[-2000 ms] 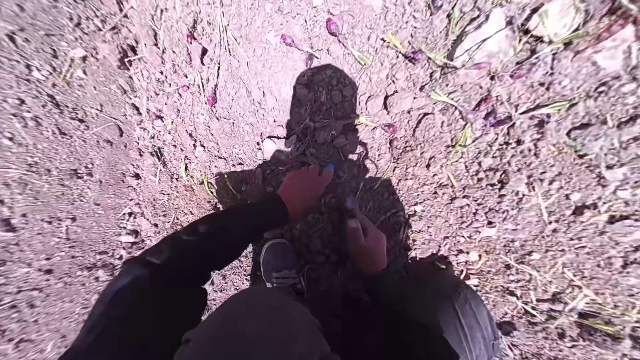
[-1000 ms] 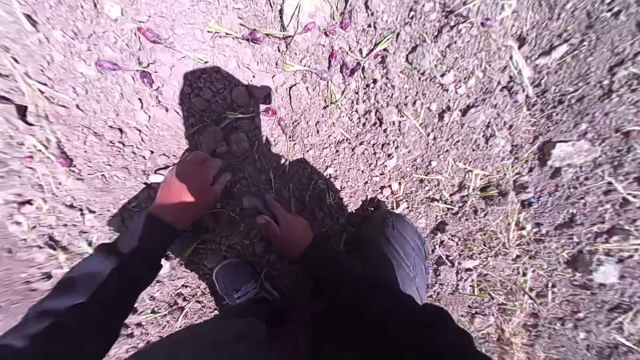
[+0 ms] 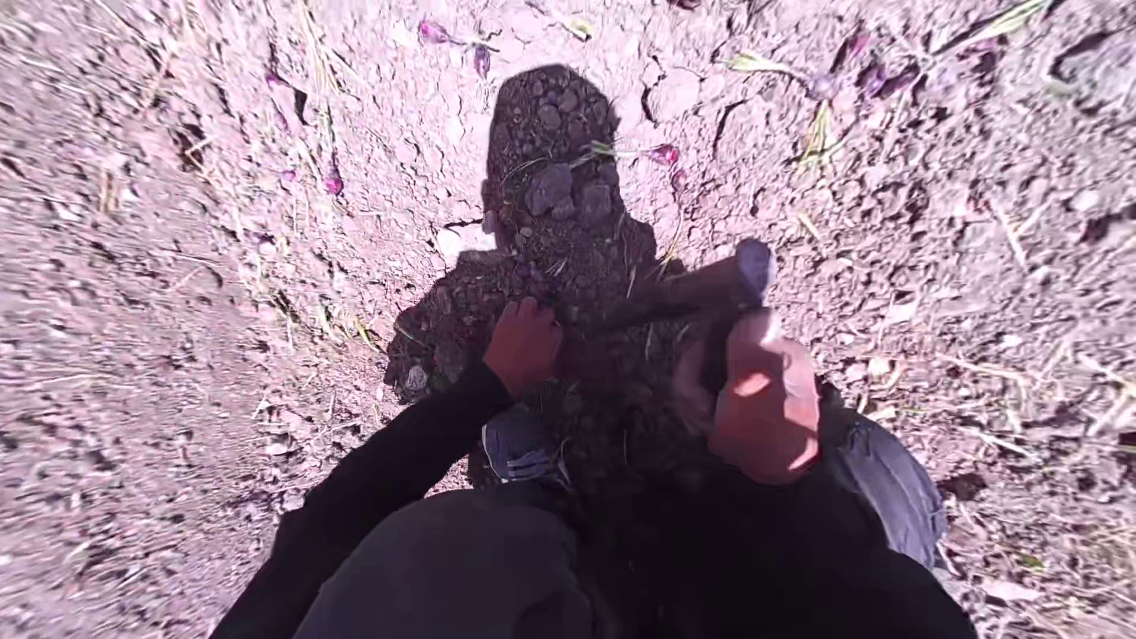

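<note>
My right hand (image 3: 768, 399) is raised at the right of my shadow, closed around a blurred hand tool (image 3: 692, 293) with a dark, tapering part and a pale, rounded end. The tool's exact kind cannot be told. Lower down and to the left, my left hand (image 3: 525, 344) rests at the shaded, cloddy soil (image 3: 568, 266), its fingers curled down; whether anything is in it is hidden. A small purple-red onion bulb (image 3: 664, 155) with a thin stem lies beyond both hands. More such bulbs (image 3: 874, 80) with green leaves lie at the upper right.
Other onion bulbs lie at the upper left (image 3: 333, 183) and top (image 3: 433, 32). A grey shoe (image 3: 519, 448) is planted just below my left hand. My knee (image 3: 892, 488) is at the lower right. Dry stalks (image 3: 1021, 373) and stones litter the ground.
My right hand has come up from low near the soil, and the tool now shows large and blurred. My left hand stays down near the shaded soil. The view has shifted.
</note>
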